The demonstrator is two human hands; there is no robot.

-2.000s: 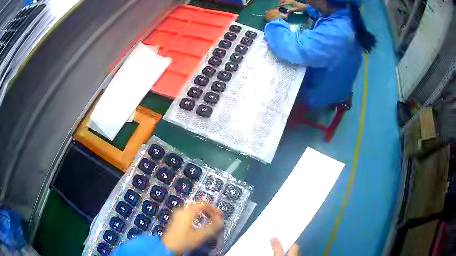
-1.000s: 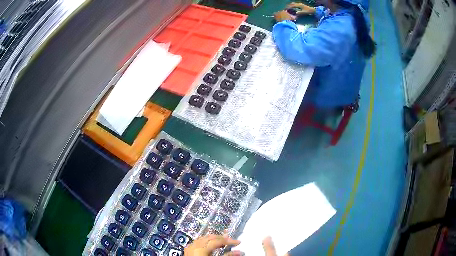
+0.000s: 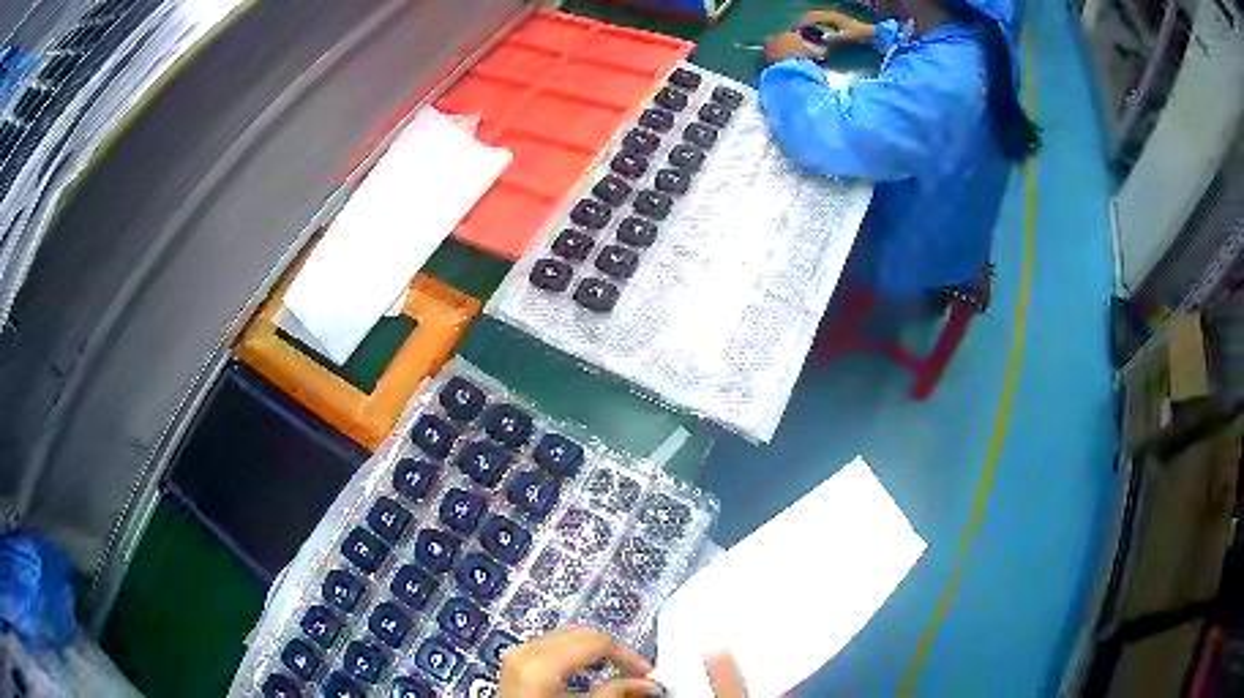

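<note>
The white sheet [image 3: 805,580] extends up and right from the bottom of the view. My right hand [image 3: 727,676] holds its lower end; only a finger or thumb shows on it. My left hand [image 3: 580,664] is at the sheet's lower left corner, fingers bent, cut off by the bottom edge. Whether it grips anything is too blurred to tell. The clear blister tray [image 3: 703,507] lies left of the sheet. Rows of black parts [image 3: 484,461] fill its left side, and silvery pockets without parts show on its right. My left hand covers part of its lower end.
A second tray [image 3: 744,300] with black parts lies farther up the bench, beside a seated person in blue [image 3: 900,123]. Behind are a red-orange tray [image 3: 566,96], an orange frame [image 3: 443,321] under white paper [image 3: 396,225], and a black tray [image 3: 259,471].
My left hand has moved from over the tray's pockets down to the sheet's lower end. The white sheet has swung lower and nearer, and bends differently. The view has shifted slightly.
</note>
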